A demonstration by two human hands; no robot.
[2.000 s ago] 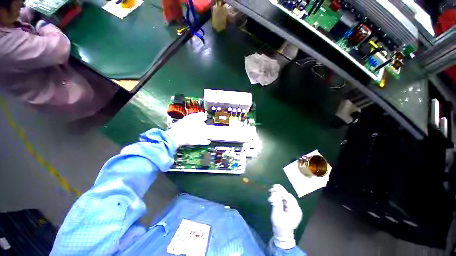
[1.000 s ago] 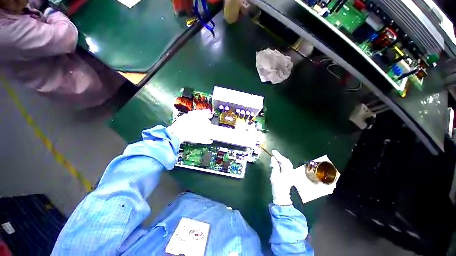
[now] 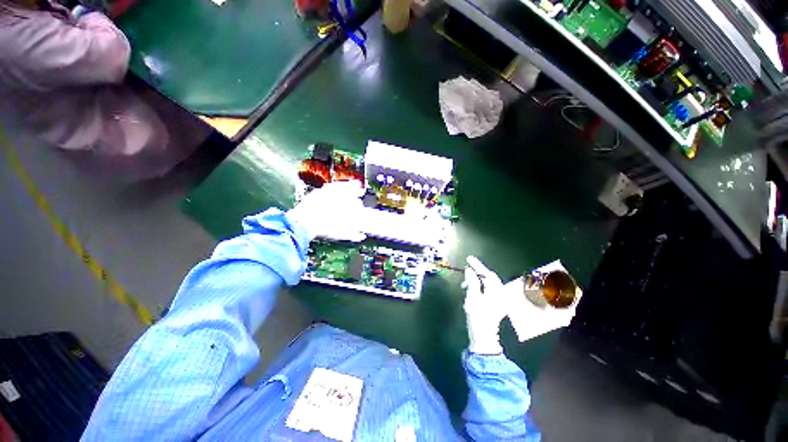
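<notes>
A green power supply board (image 3: 363, 266) lies on the green bench mat, with orange-red coils (image 3: 315, 173) at its upper left and pale heatsinks (image 3: 408, 166) standing on it. My left hand (image 3: 333, 211), white-gloved, rests on the board's left part beside the middle heatsink; its fingers blend with the bright heatsink, so its grip is unclear. My right hand (image 3: 484, 293), white-gloved, holds a thin brush or stick (image 3: 451, 268) whose tip is at the board's right edge. A shiny metal cup (image 3: 553, 289) with amber liquid stands on white paper (image 3: 529, 321) right of my right hand.
A crumpled white wipe (image 3: 471, 107) lies at the back of the bench. A raised shelf (image 3: 596, 112) at the upper right holds another board (image 3: 596, 22). Black totes (image 3: 665, 302) stand at the right. A person in pink (image 3: 65, 78) is at the upper left.
My right hand has moved from below the board up to its right edge, bringing the thin tool's tip to the board. My left hand has stayed on the board. The camera view has shifted slightly.
</notes>
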